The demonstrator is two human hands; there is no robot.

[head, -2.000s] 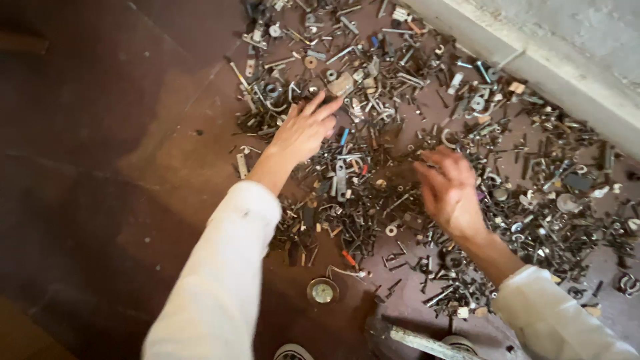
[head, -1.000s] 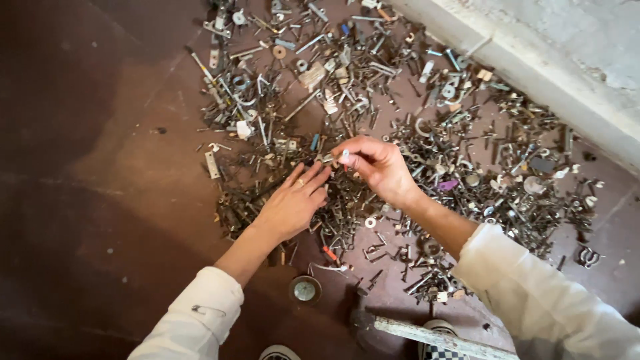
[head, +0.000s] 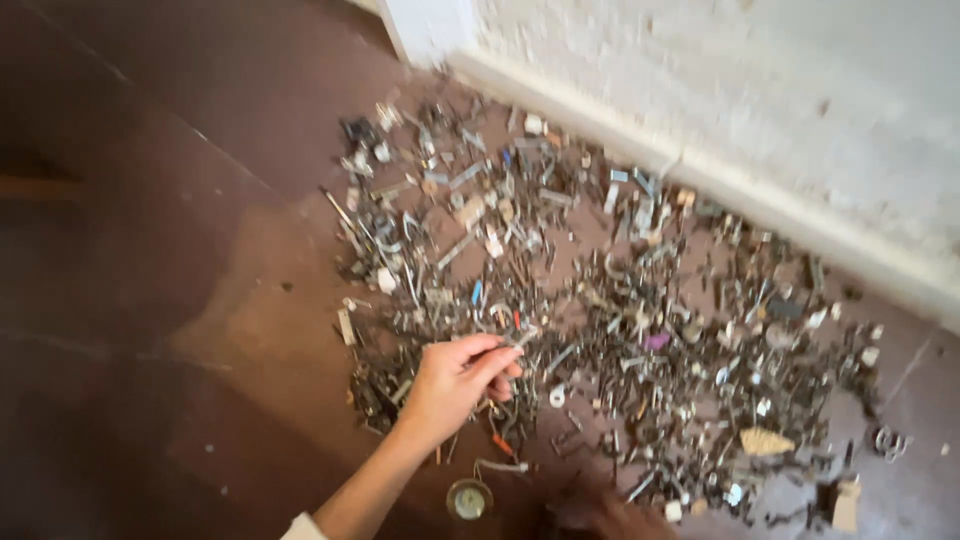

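Thumb and fingers of my left hand (head: 450, 382) pinch a small, thin metal piece (head: 528, 336) above the spread of screws, bolts and other small hardware (head: 645, 300). Blur hides its exact kind. At the bottom edge, a dark, blurred shape appears to be my right hand (head: 626, 519); its fingers and anything in them cannot be made out. Near it lie a white block (head: 673, 511) and loose metal bits. A round metal dish or cap (head: 470, 499) sits on the floor below my left hand. A purple piece (head: 657, 340) lies among the hardware.
A rough pale wall (head: 735, 82) with a raised base ledge (head: 645, 154) borders the hardware at upper right. Brown floor (head: 165, 300) extends to the left. Curled metal pieces (head: 890, 444) and a tan block (head: 846, 506) lie at the lower right.
My left hand has lifted from the hardware and now pinches a small metal piece. My right hand has moved from beside it to the bottom edge. The view has shifted, showing more wall.
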